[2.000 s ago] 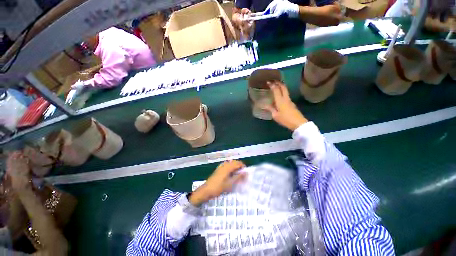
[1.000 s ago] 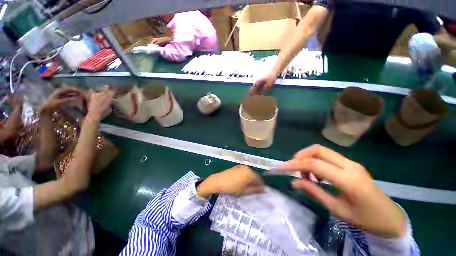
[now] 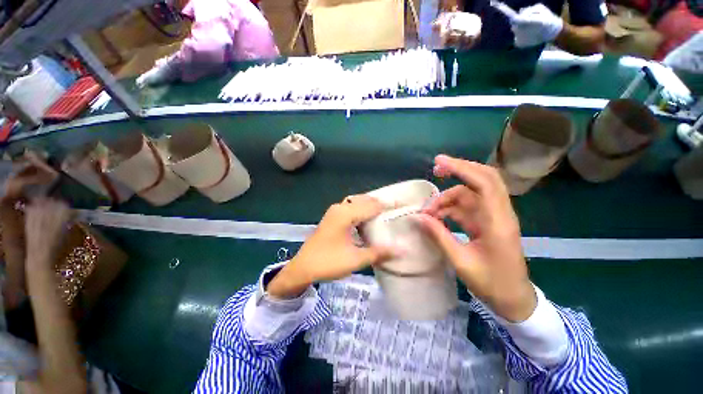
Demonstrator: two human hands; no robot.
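A beige cup-shaped housing [image 3: 416,281] is held tilted above the label sheets, its rim towards the line. My left hand [image 3: 331,245] grips its left side near the rim. My right hand [image 3: 482,235] is at the rim's right side, with thumb and index fingertips at the edge and other fingers spread. Whether a sticker is between those fingertips cannot be told. The white label sheets [image 3: 362,350] with a grey printed grid lie below the housing, partly covered by it.
More housings stand on the green belt at left [image 3: 212,165] and right [image 3: 533,146]. A small beige rounded piece [image 3: 293,152] lies between. White rods [image 3: 339,77] are piled across the line. A neighbour's arms reach over a box of copper-coloured bits [image 3: 77,265] at left. Workers are opposite.
The housing that stood on the belt ahead is now in my hands above the sheets. The bare arm reaching over the line has withdrawn. The camera view has shifted.
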